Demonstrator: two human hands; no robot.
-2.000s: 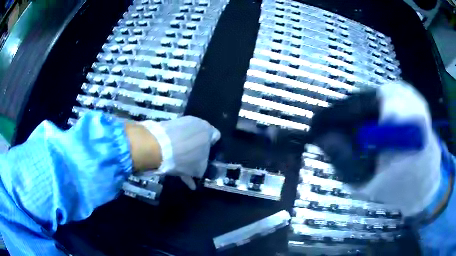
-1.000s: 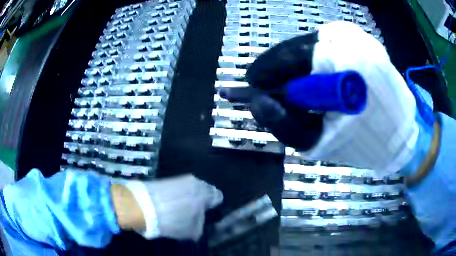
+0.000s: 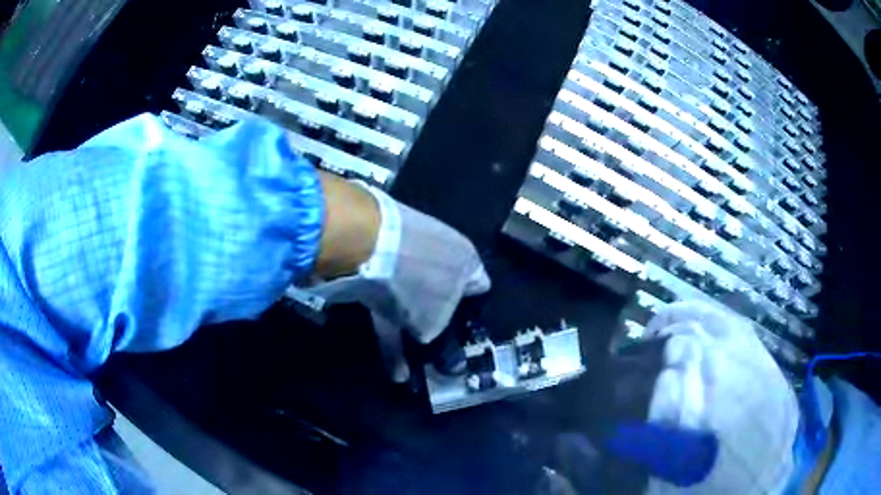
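Observation:
A silver heat sink bar [image 3: 507,377] with two black parts on it lies slightly tilted in the lower middle of the black tray. My left hand [image 3: 430,276], in a white glove with black fingertips, grips its left end. My right hand [image 3: 729,387], in a white glove with black fingers, is at the lower right, to the right of the bar and apart from it. It holds a blurred tool with a thick blue handle [image 3: 667,452]. The tool's tip is too blurred to make out.
Dense rows of silver bars fill the tray's upper left [image 3: 338,82] and right side [image 3: 676,145]. A bare dark strip of tray [image 3: 468,126] runs between them. A blue cord [image 3: 840,358] is at my right wrist. A green surface shows at the upper left.
The view has shifted. My right hand with the tool has moved from over the right rows down to the lower right. The bar at my left hand now shows its two black parts clearly.

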